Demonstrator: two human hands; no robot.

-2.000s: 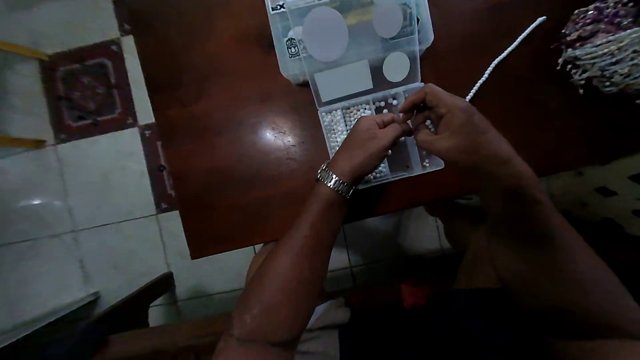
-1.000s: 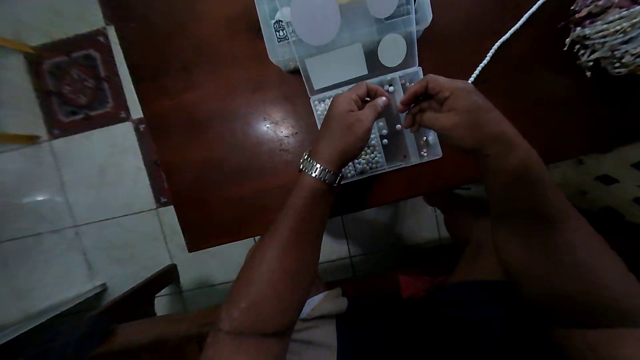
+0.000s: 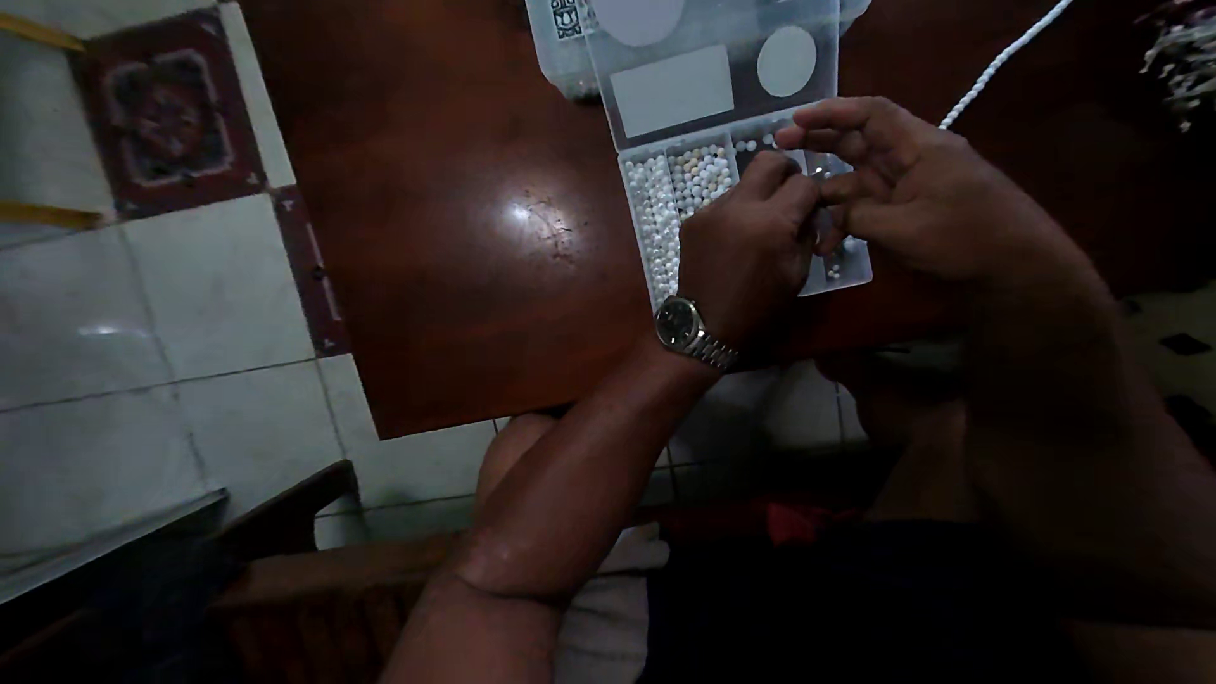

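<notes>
A clear plastic compartment box lies on the dark wooden table with its lid folded back. White beads fill its left compartment, and white and cream beads lie in the one beside it. My left hand, with a metal watch at the wrist, is over the middle of the box, fingertips bent down; whether they hold anything is hidden. My right hand is over the box's right side, fingers curled and partly spread, close to the left fingertips. I cannot tell if something small is between them.
A strand of white beads lies on the table to the right of the box. Bundled strands are at the far right edge. Another plastic container sits behind the lid. The table's near edge runs below my wrists.
My left hand has moved right and down over the box, exposing the cream beads. Its fingertips, apart from the right hand's one second ago, are now close to them.
</notes>
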